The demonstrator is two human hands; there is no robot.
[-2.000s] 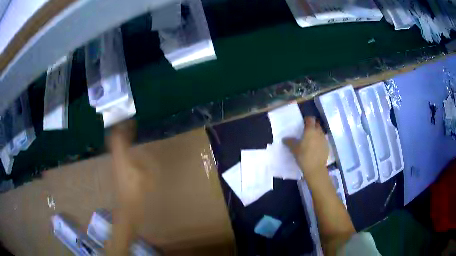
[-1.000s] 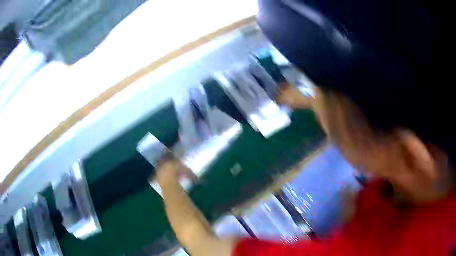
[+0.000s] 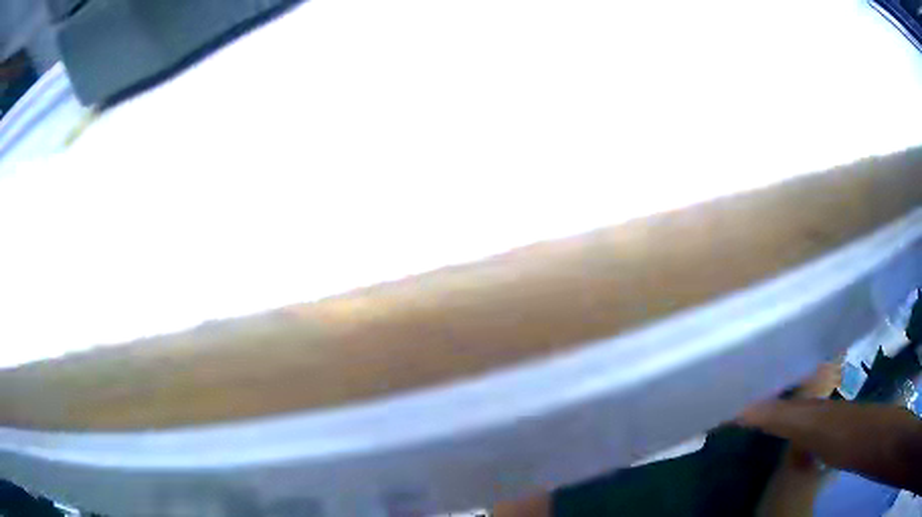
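Observation:
The white shelf [image 3: 435,151] with its brown edge [image 3: 485,308] lies nearest in front of me and fills most of the view. Neither of my hands can be made out. A small skin-coloured patch [image 3: 521,505] is cut off by the bottom edge; I cannot tell whose it is. Below the shelf, a strip of the dark green conveyor belt [image 3: 647,495] shows at the lower right. The shelf hides most of the belt.
Bare forearms, which look like another person's, reach over the belt at the lower right, one [image 3: 859,434] from the right edge. Blurred clear and white items lie near the right edge. A grey-green case [image 3: 162,45] sits on the shelf at the upper left.
The view has swung up from the ledge and belt to the shelf. The trays, papers and the person in red with a dark cap have left the view or are mostly hidden.

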